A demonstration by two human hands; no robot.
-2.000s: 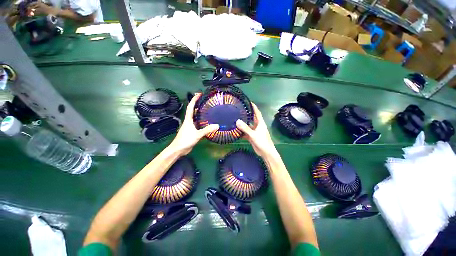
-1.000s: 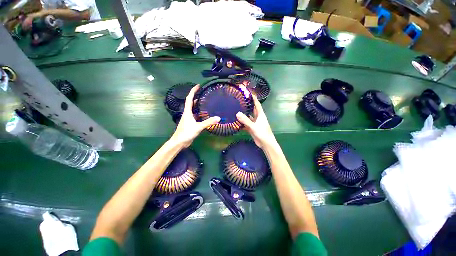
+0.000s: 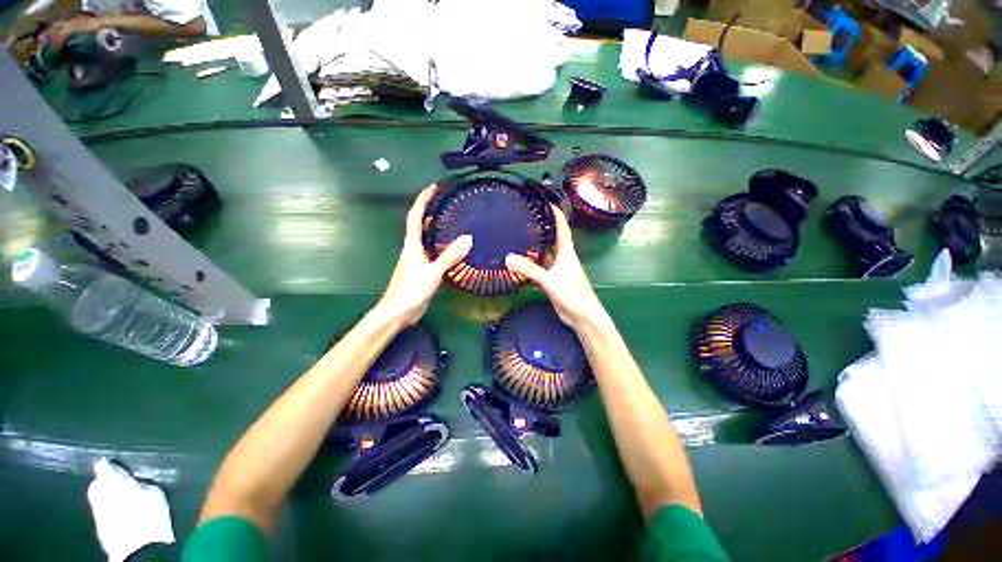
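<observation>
A clip-on fan [image 3: 489, 225], round, black and ribbed with an orange glow between its lower ribs, is held above the green surface, its black clip pointing away from me. My left hand [image 3: 423, 263] grips its left side and my right hand [image 3: 553, 267] its right side. Both thumbs rest near the lower edge of the dark centre hub. Two more fans, at the left [image 3: 393, 373] and right [image 3: 538, 357], lie between my forearms with orange-lit ribs and their clips toward me. The right one shows a small blue-white dot.
Another fan [image 3: 750, 353] lies at right beside white bags [image 3: 934, 390]. Several fans lie on the belt [image 3: 659, 258] behind. A perforated post [image 3: 137, 225], a water bottle [image 3: 121, 313] and a white cloth [image 3: 130, 510] are at left. A person's arm shows at top left.
The fans on the belt have moved right, and one has come in behind the post. My thumbs have shifted slightly on the held fan, which remains in both hands.
</observation>
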